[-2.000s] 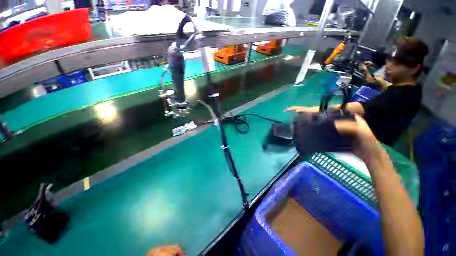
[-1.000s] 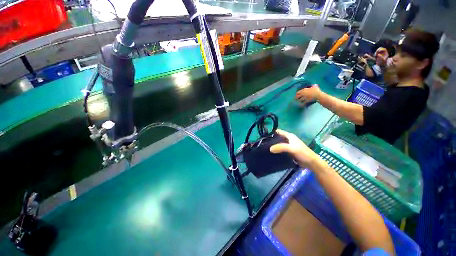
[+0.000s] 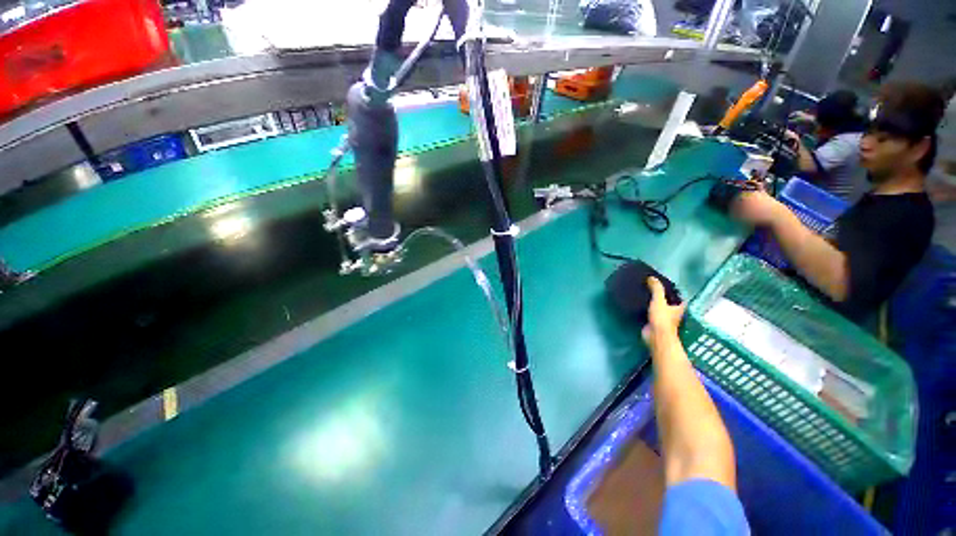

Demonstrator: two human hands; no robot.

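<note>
My right hand [image 3: 665, 311] reaches out at the right of the bench and holds the near right side of a black corded unit [image 3: 631, 287], which is at the green bench top [image 3: 440, 419] near its front edge. Its cord runs up and back from it. My left hand is not in view. The automatic-feed screwdriver [image 3: 372, 168] hangs over the bench's back edge, with a clear hose at its nose. Another dark unit [image 3: 73, 487] with wiring on top stands at the far left.
A thick black line [image 3: 508, 272] crosses the middle. A blue crate [image 3: 760, 455] and a green basket [image 3: 802, 366] stand at the lower right. A person [image 3: 881, 209] at the right reaches toward another corded unit [image 3: 726, 195]. The dark conveyor [image 3: 157, 314] runs behind.
My right hand has carried the unit right and away, down to the bench by the basket. The other person's hand has moved right. My left hand, at the bottom edge earlier, is gone.
</note>
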